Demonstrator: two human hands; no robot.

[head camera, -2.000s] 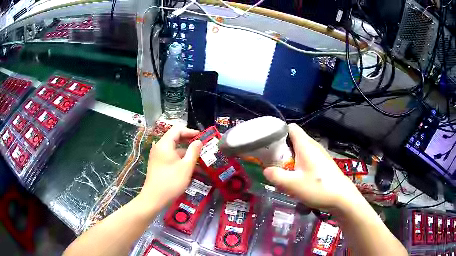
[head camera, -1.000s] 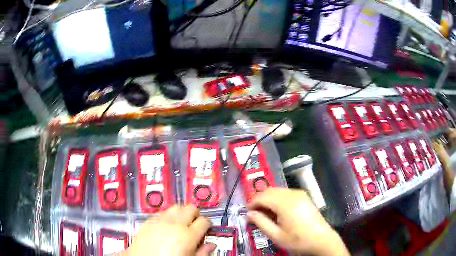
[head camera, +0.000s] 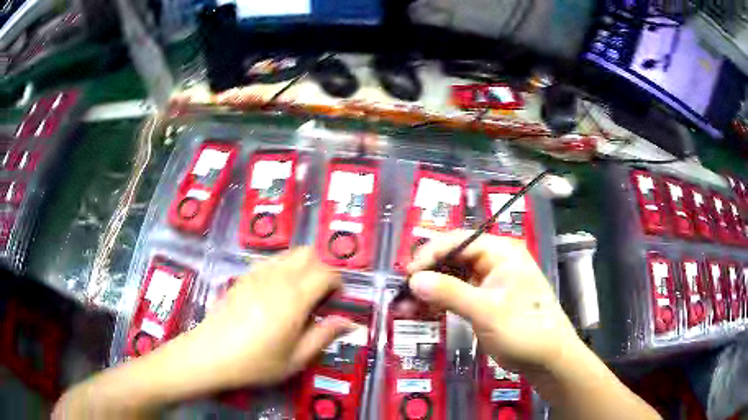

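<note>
A clear blister tray (head camera: 223, 246) holds red electronic devices in rows, with white labels and a round black ring on each. My right hand (head camera: 484, 295) pinches a thin black cable (head camera: 502, 215) near its dark plug, just above the top end of a red device (head camera: 417, 361) in the front row. Whether the plug touches the device cannot be told. My left hand (head camera: 275, 316) lies over the front row, its thumb by the top of another red device (head camera: 340, 361); its fingers are bent and partly blurred, and its grip on the device is unclear.
A barcode scanner (head camera: 581, 283) lies right of the tray. More filled trays stand at right (head camera: 627, 316) and far left (head camera: 31, 156). Behind are black mice (head camera: 335, 76), a spare red unit (head camera: 487, 97), the taped shelf edge (head camera: 369, 110) and monitors (head camera: 656, 61).
The scanner from the oldest frame is out of my right hand. Since the last frame, my right hand has taken hold of the cable by its plug. The view has shifted, showing more of the front row.
</note>
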